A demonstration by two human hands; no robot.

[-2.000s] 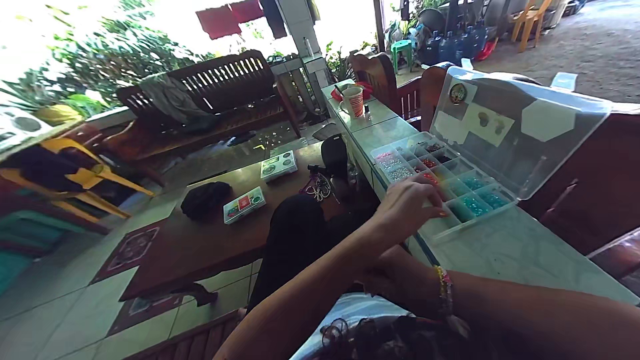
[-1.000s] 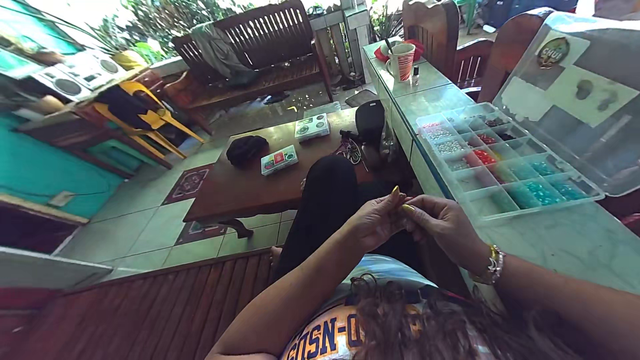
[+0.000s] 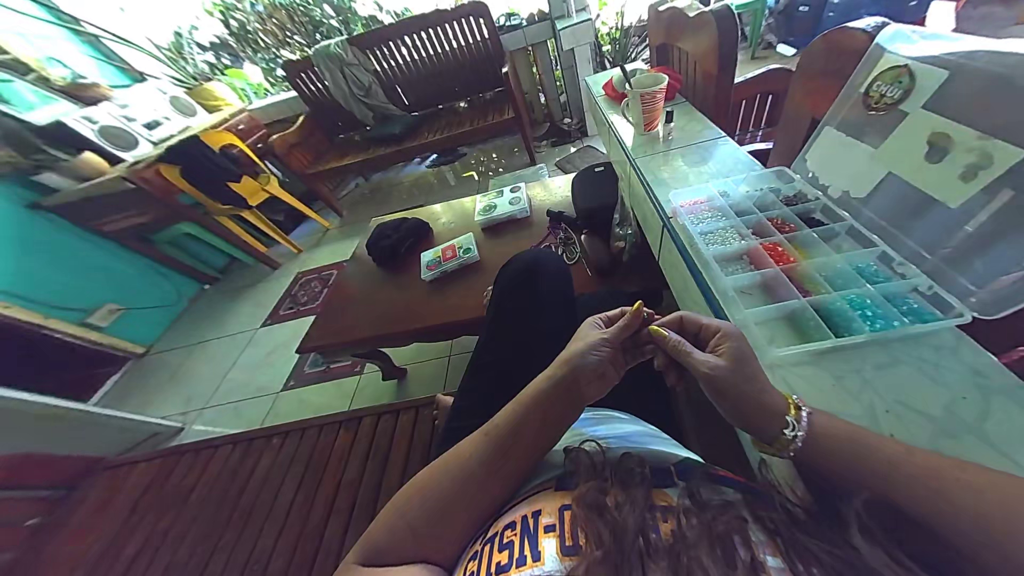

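My left hand [image 3: 602,352] and my right hand [image 3: 712,360] meet above my lap, thumbs and fingertips pinched together. Something very small and dark shows between the fingertips, too small to name. A beaded bracelet [image 3: 794,426] circles my right wrist. To the right of my hands, a clear plastic compartment box [image 3: 856,346] lies on the tiled ledge with its lid [image 3: 904,172] tilted up. Its compartments hold white beads [image 3: 722,238], red beads [image 3: 778,254] and turquoise beads [image 3: 868,312], among others.
A patterned mug [image 3: 646,104] and a small bottle [image 3: 669,125] stand farther along the tiled ledge [image 3: 696,160]. On the low wooden table [image 3: 352,308] lie two flat cases [image 3: 450,256], a black cloth item [image 3: 398,240] and a bundle of cords [image 3: 565,242]. A wooden bench [image 3: 432,72] is beyond.
Two seconds ago one hand was over the bead box; it has moved away, and both hands are now together above my lap. The view has also turned.
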